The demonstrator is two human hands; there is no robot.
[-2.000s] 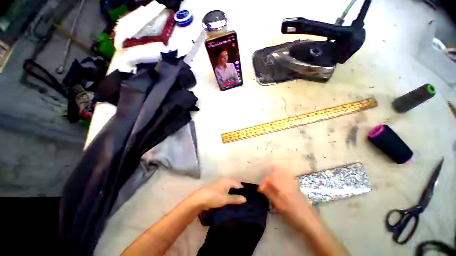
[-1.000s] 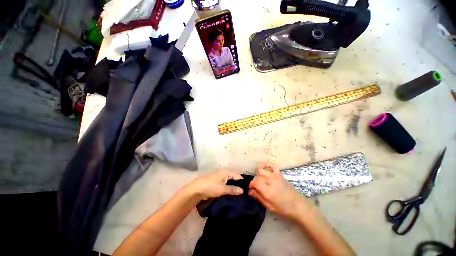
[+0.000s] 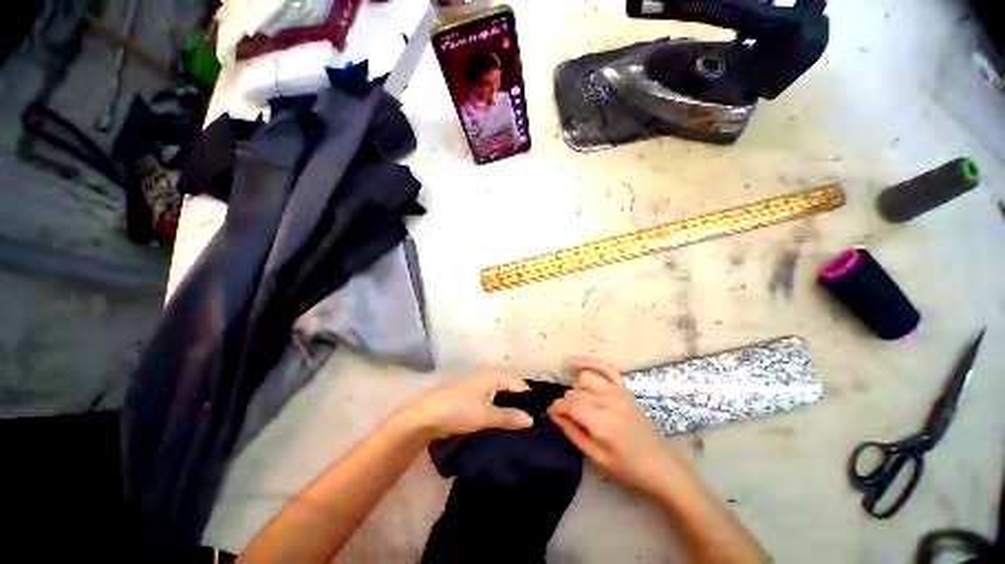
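A black cloth tube (image 3: 509,485), maybe a trouser leg or sleeve, lies bunched at the table's near edge and runs out of the bottom of the picture. My left hand (image 3: 481,405) pinches its folded upper end between thumb and fingers. My right hand (image 3: 598,416) is on the same end from the right, fingertips closed at the cloth edge, close to my left fingertips. A needle or thread between the fingertips cannot be made out clearly. Both hands are bare.
Speckled silver slab (image 3: 722,386) right of my right hand; shears (image 3: 917,441) and black cone (image 3: 870,294) farther right. Grey-green cone (image 3: 928,191), ruler (image 3: 662,238), iron (image 3: 689,88) and phone (image 3: 483,88) lie beyond. Dark garment pile (image 3: 270,264) at left.
My right hand, blurred and slightly raised two seconds ago, has come in to the cloth edge beside my left fingertips. My left hand keeps its pinch. The view has shifted slightly.
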